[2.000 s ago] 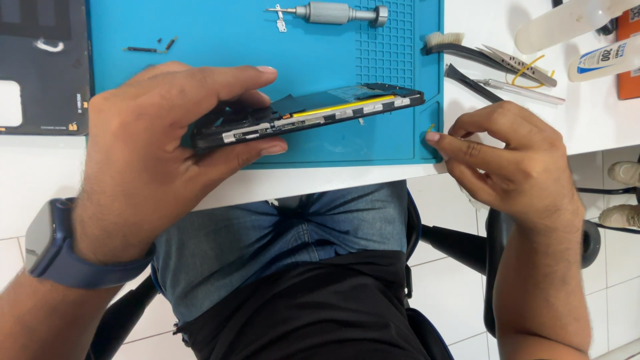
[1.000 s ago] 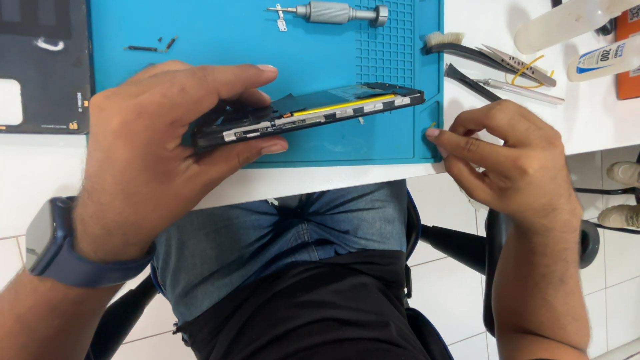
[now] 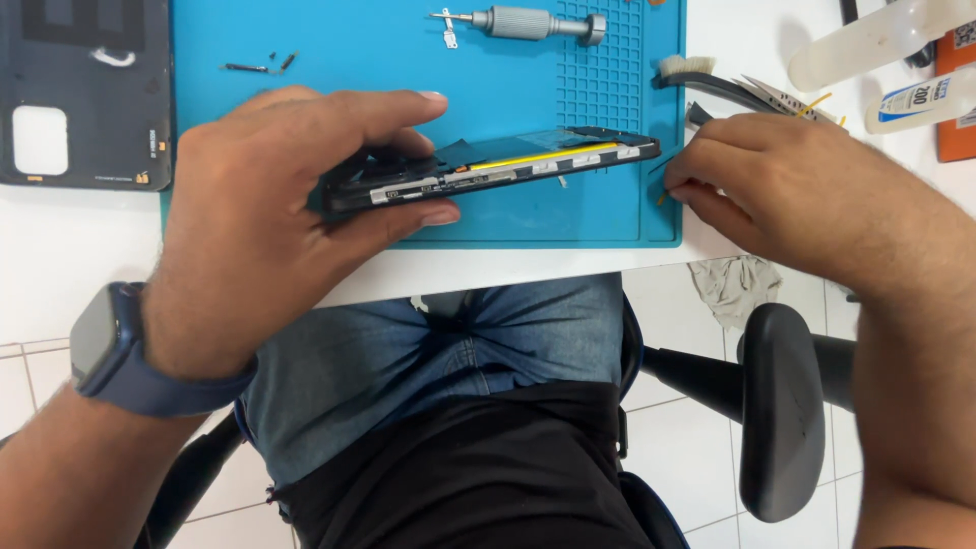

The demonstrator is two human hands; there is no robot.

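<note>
My left hand (image 3: 267, 198) grips one end of an opened smartphone (image 3: 518, 171), tilted on edge above a blue silicone work mat (image 3: 503, 229), its side parts and a yellow strip showing. Near the mat's right edge, my right hand (image 3: 747, 183) pinches a small, thin yellowish piece (image 3: 662, 198) between thumb and fingertips, apart from the phone. A grey precision screwdriver (image 3: 518, 23) lies on the mat with its tip over a small metal bracket (image 3: 450, 34). Small dark parts (image 3: 248, 69) rest at the mat's upper left.
A phone back cover (image 3: 84, 152) lies at the far left. To the right are a brush (image 3: 701, 72), tweezers (image 3: 785, 99) partly behind my right hand, a clear bottle (image 3: 854, 49) and a labelled bottle (image 3: 915, 103). The table's front edge runs below the mat.
My right hand has shifted slightly up and turned, with its fingertips still near the mat's right edge. My left hand and the phone have stayed in place.
</note>
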